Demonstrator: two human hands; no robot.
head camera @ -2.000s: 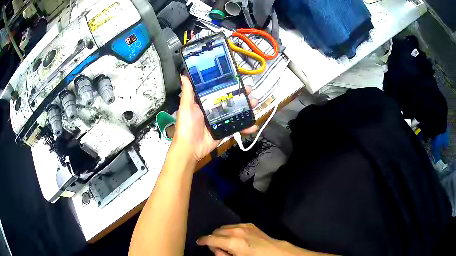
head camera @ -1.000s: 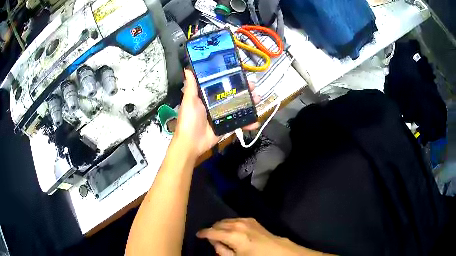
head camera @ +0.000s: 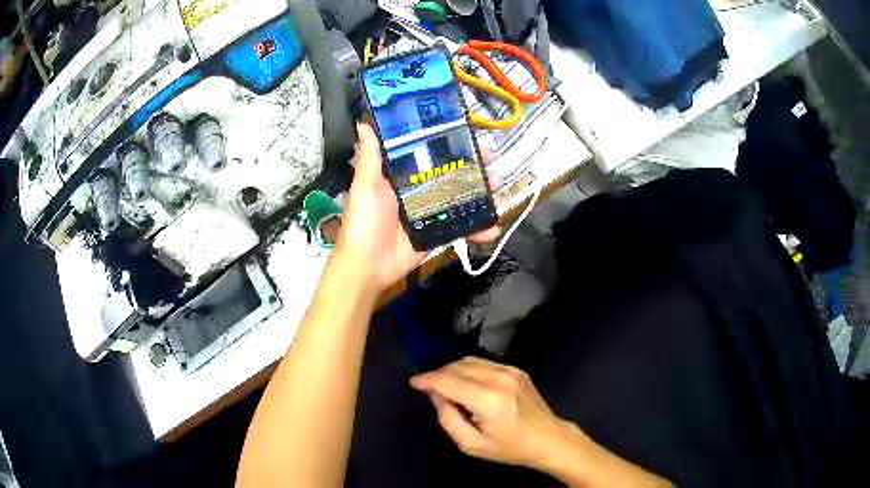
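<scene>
My left hand point(head camera: 374, 214) holds a black smartphone point(head camera: 427, 148), its lit screen facing up toward me. The thumb lies along the phone's left edge and fingertips show at its right edge. A white cable point(head camera: 498, 250) loops from the phone's bottom end. My right hand point(head camera: 491, 405) is empty above the dark cloth over my lap, below the phone and apart from it. Its index finger points left and the other fingers are loosely curled.
A stained white overlock machine point(head camera: 272, 143) stands at left on the white table point(head camera: 181, 400). Orange scissors handles point(head camera: 544, 81) lie behind the phone. A green item point(head camera: 321, 217) is beside the machine. Blue denim point(head camera: 639, 43) is at upper right, and black fabric point(head camera: 668, 315) at lower right.
My right hand has risen and moved a little to the right. My left hand still holds the phone, now slightly higher in view. The picture on the screen has shifted.
</scene>
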